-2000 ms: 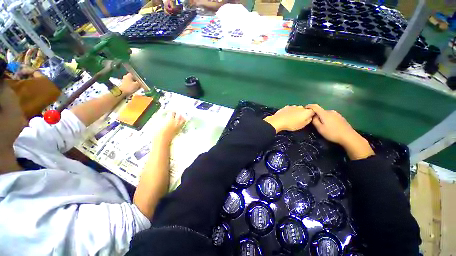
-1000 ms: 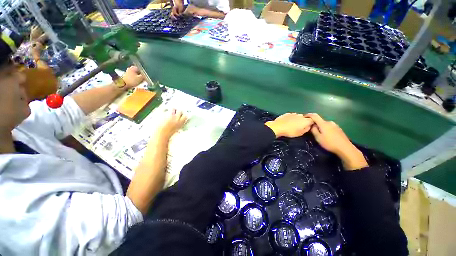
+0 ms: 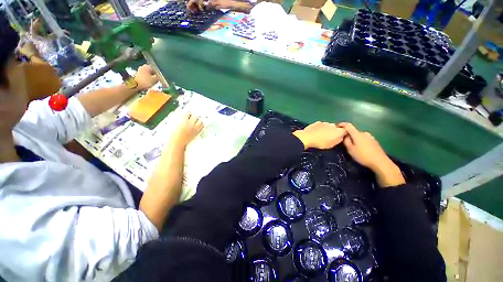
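Observation:
A shiny black blister tray (image 3: 411,171) lies in front of me at the belt edge. Round black units (image 3: 277,238) with pale printed tops sit in its pockets on the left and front; pockets further right show no clear lettering. My left hand (image 3: 321,135) and my right hand (image 3: 368,148) rest over the far part of the tray, fingertips touching each other. No object shows in either hand; their undersides are hidden. A black cylindrical unit (image 3: 255,102) stands upright on the green belt (image 3: 309,91), just beyond the tray's far left corner.
At left a person in a light grey top (image 3: 71,220) sits at a newspaper-covered bench (image 3: 215,140) with a green hand press (image 3: 124,44) and an orange-brown pad (image 3: 150,106). Stacked black trays (image 3: 397,44) stand across the belt. A white metal post and a cardboard sheet (image 3: 455,234) are at right.
The black unit on the belt has moved right, towards the tray's far left corner. My hands have stayed together over the tray. The view has shifted slightly.

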